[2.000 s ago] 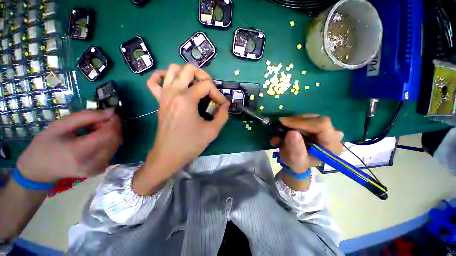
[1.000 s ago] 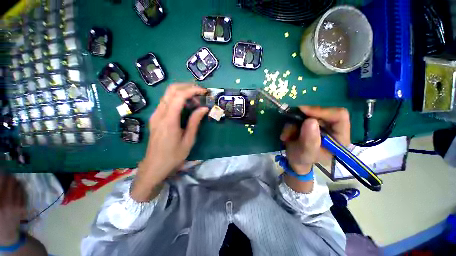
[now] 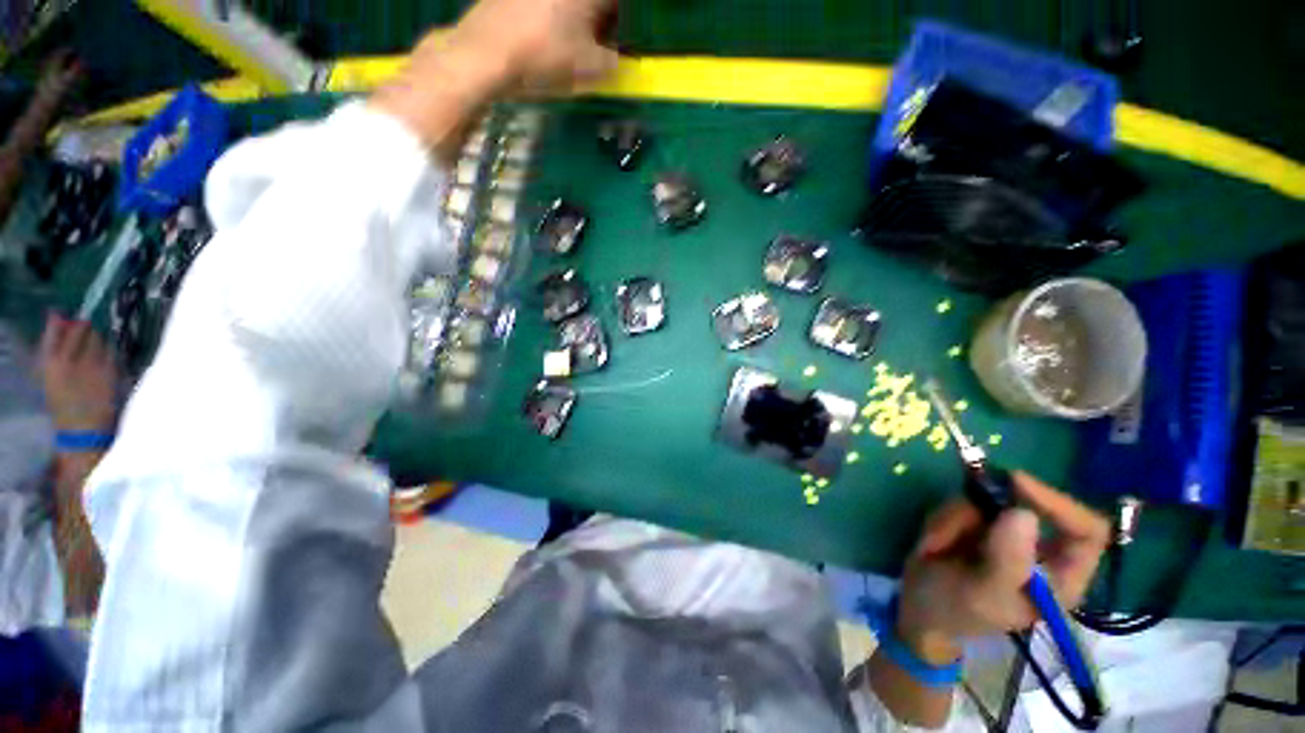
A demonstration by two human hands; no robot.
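My right hand point(image 3: 988, 566) holds the soldering iron point(image 3: 1056, 630), its metal tip pointing up-left over the pile of pale-yellow squares point(image 3: 899, 407). The holding fixture point(image 3: 744, 405) lies left of the pile with no housing seen in it. My left hand point(image 3: 551, 46) is stretched out to the far edge of the mat, over the yellow tape; what its fingers hold, if anything, cannot be seen. Several black housings point(image 3: 747, 319) lie across the mat, blurred. A solder wire point(image 3: 623, 385) lies on the mat near the left housings.
My left sleeve partly covers the blister tray point(image 3: 497, 215). The waste cup point(image 3: 1059, 348), blue soldering station point(image 3: 1192, 387) and sponge holder point(image 3: 1278, 487) stand at right. A black fan point(image 3: 973, 222) stands before a blue bin point(image 3: 916, 86). Another person's hand point(image 3: 79, 375) shows at far left.
My left hand has left the fixture and reached to the far edge. The housing is gone from the fixture. The view has shifted and shows more of the far bench. The iron stays in my right hand.
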